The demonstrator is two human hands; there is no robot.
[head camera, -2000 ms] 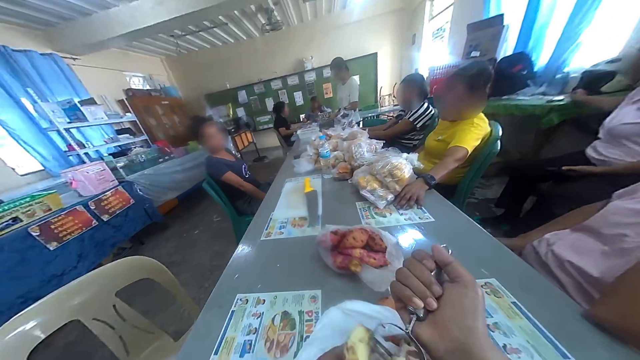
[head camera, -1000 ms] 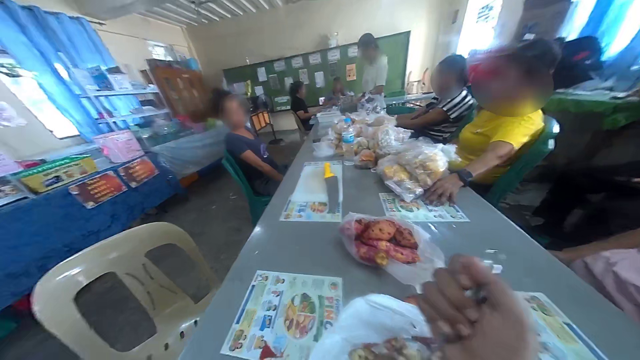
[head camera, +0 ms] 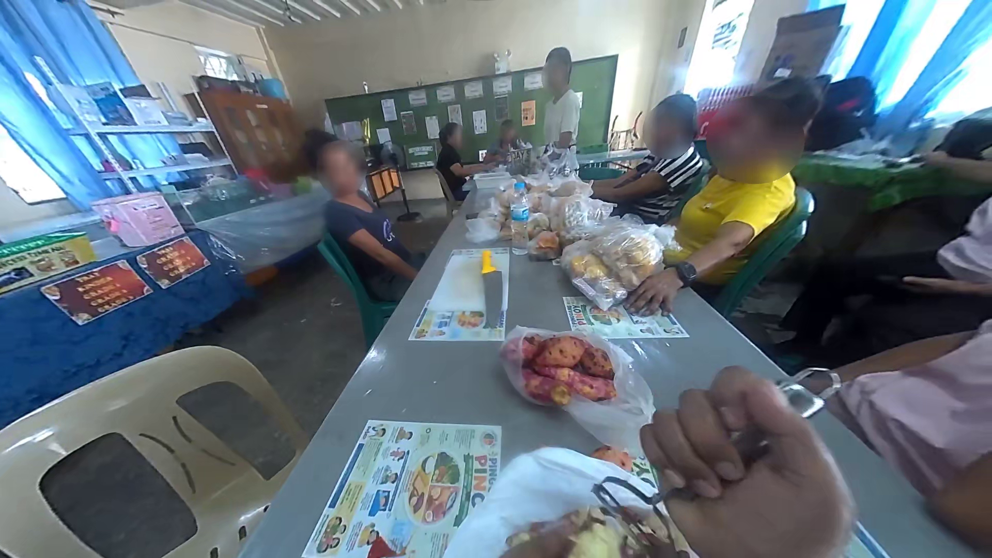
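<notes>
At the lower right, my right hand [head camera: 752,473] is closed around a metal tool with wire-like loops [head camera: 632,496], which looks like a peeler. Its looped end is over a partly peeled root [head camera: 597,542] with pale yellow flesh, in a white plastic bag [head camera: 527,484] at the bottom edge. My left hand is not clearly seen; a brownish shape low in the bag may be one of its fingers. Just beyond lies a clear plastic bag of red-skinned sweet potatoes [head camera: 570,368], with another reddish root [head camera: 612,457] nearer me.
Printed placemats [head camera: 415,480] lie on the grey table. Further off, a yellow-handled knife [head camera: 492,287] rests on a white cutting board [head camera: 457,283]. Filled plastic bags [head camera: 612,260] and a water bottle [head camera: 519,217] stand beyond. People sit on both sides; a beige chair [head camera: 155,449] is at left.
The view has turned somewhat left since the oldest frame. My right hand stays closed on the metal tool over the white bag. The bag of sweet potatoes remains on the table.
</notes>
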